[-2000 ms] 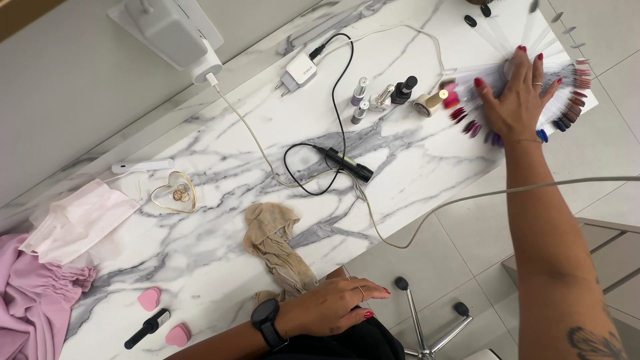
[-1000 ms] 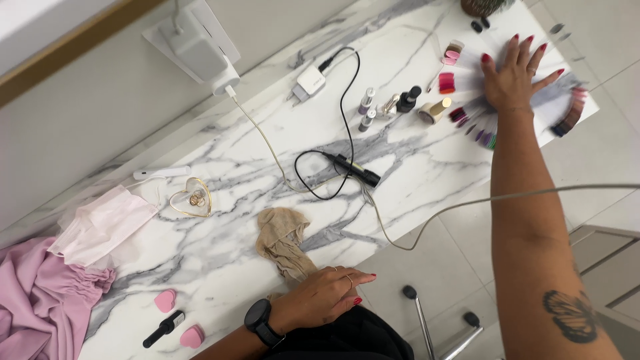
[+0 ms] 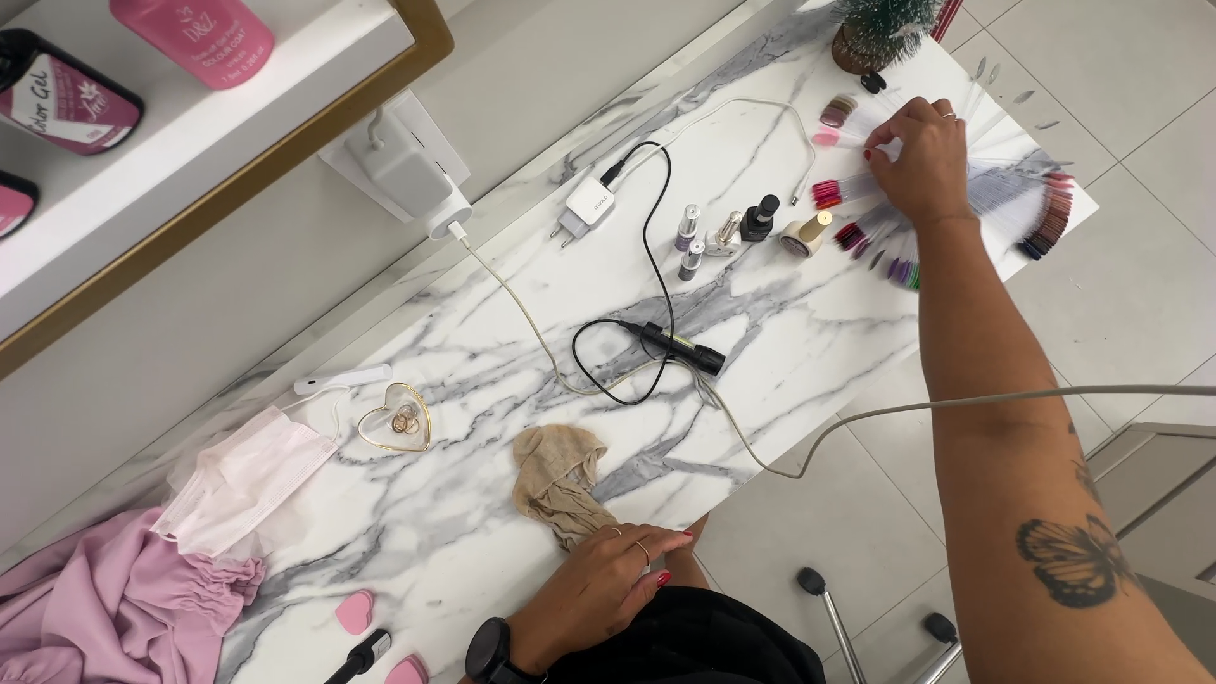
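Note:
My right hand [image 3: 920, 163] reaches over a fan of nail colour swatch sticks [image 3: 1007, 185] at the far right, thumb and index finger meeting near the pale and pink tips; whether a stick is between them, I cannot tell. Around it the red, purple and brown tips [image 3: 1053, 220] spread in groups. Small nail polish bottles [image 3: 760, 218] stand just left of the fan. Low in the view my left hand [image 3: 613, 584], with rings and a black watch, rests at the table's front edge beside a crumpled beige cloth [image 3: 556, 470], fingers loosely extended and holding nothing visible.
A black flashlight [image 3: 698, 353], cables and a white charger [image 3: 591, 204] lie mid-table. To the left are a heart-shaped ring dish [image 3: 394, 418], a face mask [image 3: 247, 480] and pink fabric [image 3: 104, 598]. A small artificial tree [image 3: 883, 33] stands at the back right; a bottle shelf [image 3: 313, 85] overhangs upper left.
My right hand has gone from lying spread on the swatch fan to a bent pose with thumb and index finger together, farther left on it. My left hand stays by the cloth.

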